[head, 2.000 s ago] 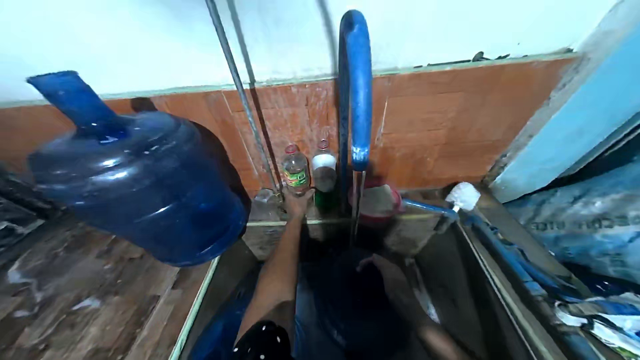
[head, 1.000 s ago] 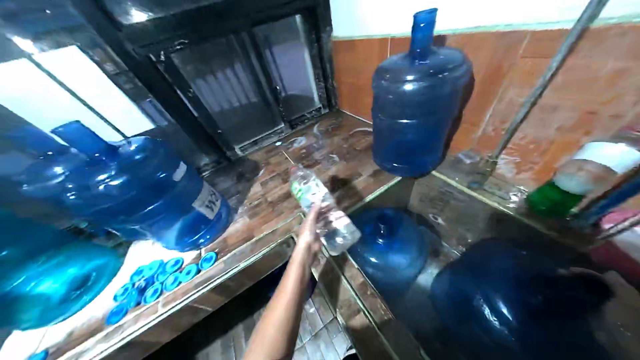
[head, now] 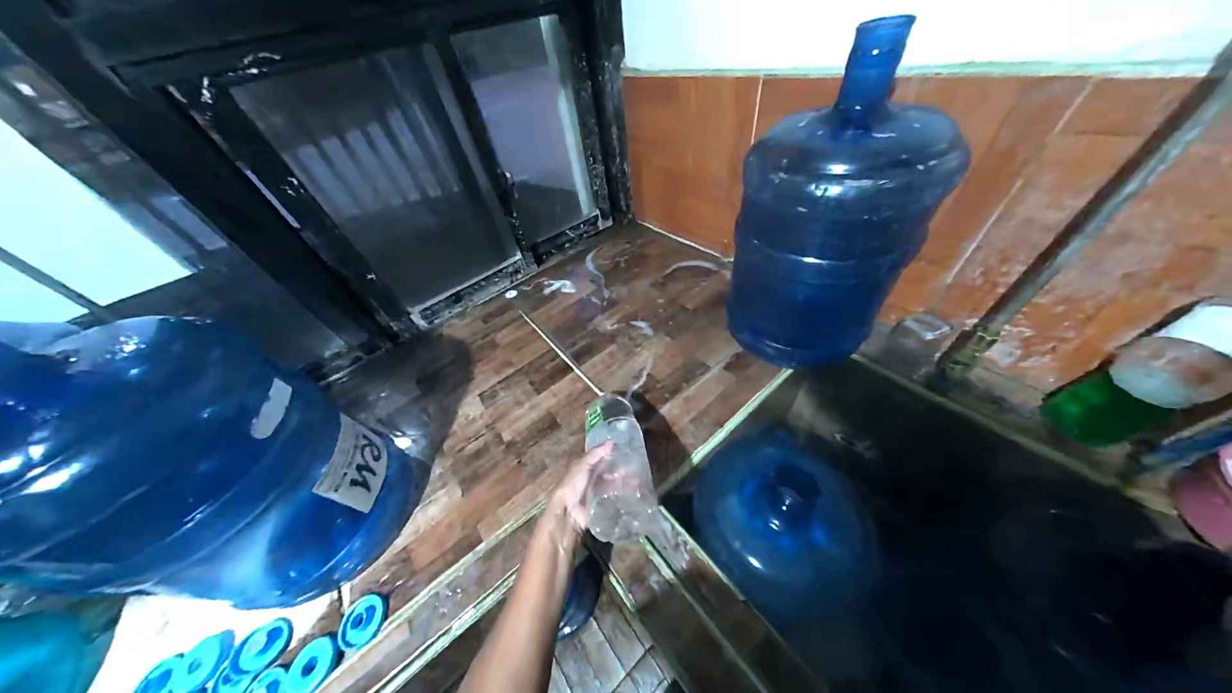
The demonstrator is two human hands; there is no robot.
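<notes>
My left hand (head: 579, 486) grips a clear plastic bottle (head: 621, 476) with a green label, held tilted over the edge of the wood-patterned tile counter (head: 520, 385). Right of it, a blue water jug (head: 789, 515) sits inside the dark basin (head: 924, 462), its mouth facing up. A large blue jug with a long neck (head: 833, 221) stands at the basin's back left corner, against the orange tiles. My right hand does not show clearly; the basin's lower right is very dark.
Large blue jugs (head: 192, 462) lie at the left, one with a marked white label. Below them are several blue caps (head: 313, 664). A black-framed window (head: 385, 173) borders the counter. A metal pipe (head: 1088, 212) slants at the right, near a green bottle with a white upper part (head: 1107, 409).
The view has swung left from the blue tap. My left hand, two seconds ago at the bottles by the wall, now holds the clear one over the counter edge.
</notes>
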